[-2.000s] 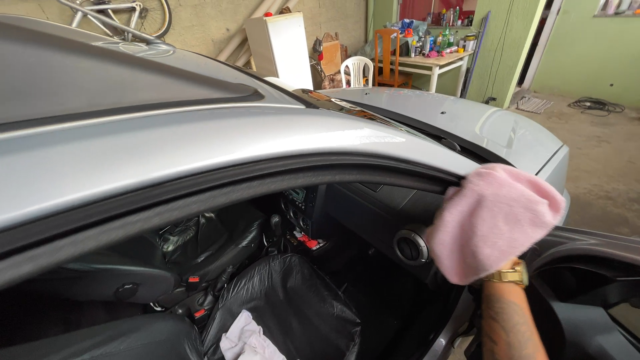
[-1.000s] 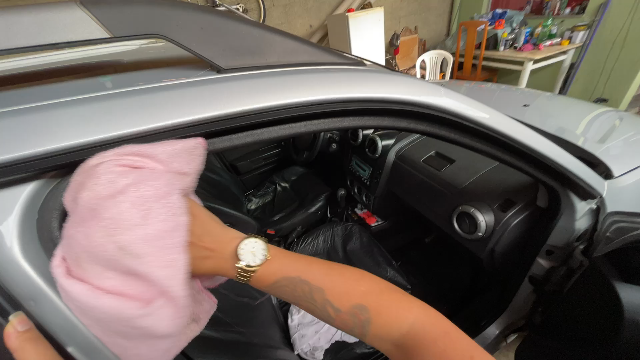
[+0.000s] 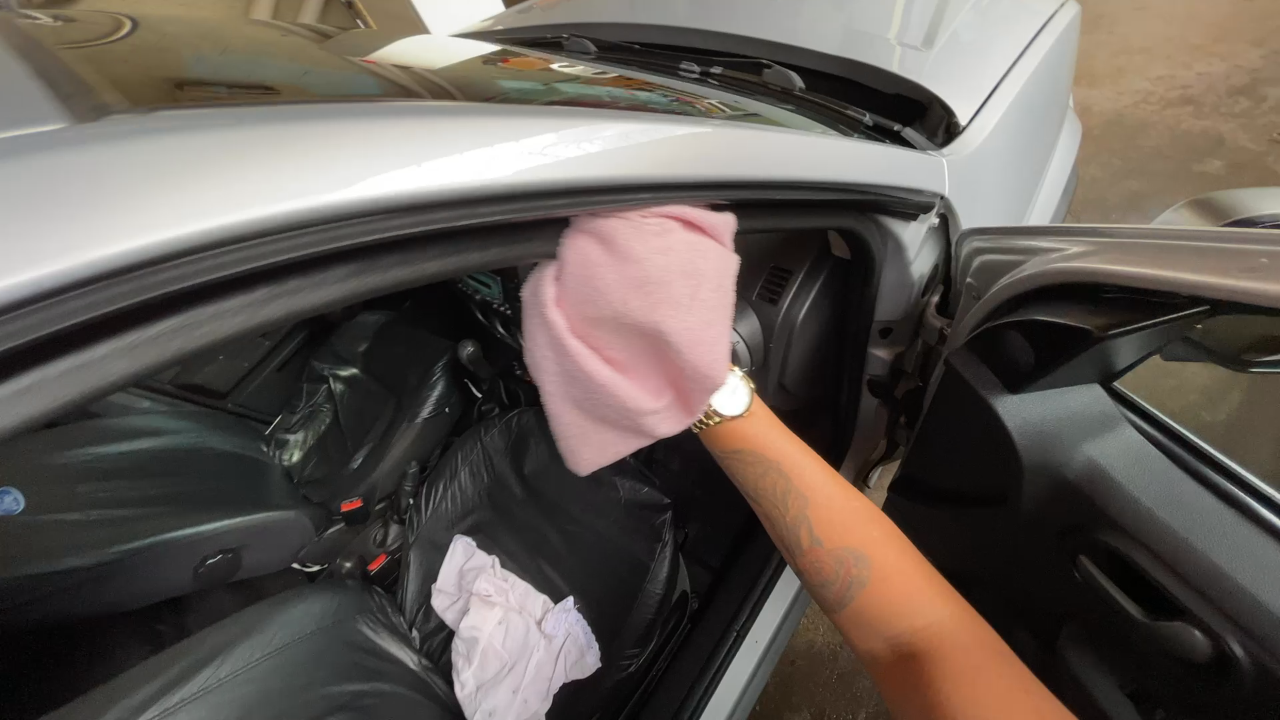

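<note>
A pink microfibre cloth [image 3: 630, 335] covers my right hand almost wholly; the wrist [image 3: 755, 425] with a gold-coloured watch [image 3: 730, 395] shows at the cloth's lower right. The cloth touches the upper edge of the car's open front doorway, along the black rubber door seal [image 3: 420, 235]. My fingers are hidden beneath it. Below, a crumpled whitish cloth [image 3: 510, 635] lies on the front seat [image 3: 560, 500], which has a shiny black cover. My left hand is out of view.
The open car door [image 3: 1080, 440] stands at the right. Above the doorway runs the silver roof edge [image 3: 250, 180], with the windscreen [image 3: 560, 75] and the raised-looking bonnet [image 3: 850, 40] beyond. Inside are the gear lever [image 3: 470, 355], red seat-belt buckles [image 3: 378, 563] and the dashboard [image 3: 800, 310].
My right hand, with the pink cloth, has moved from the doorway's rear end toward its front since one second ago. The thumb seen then at lower left has left the view, which has also shifted.
</note>
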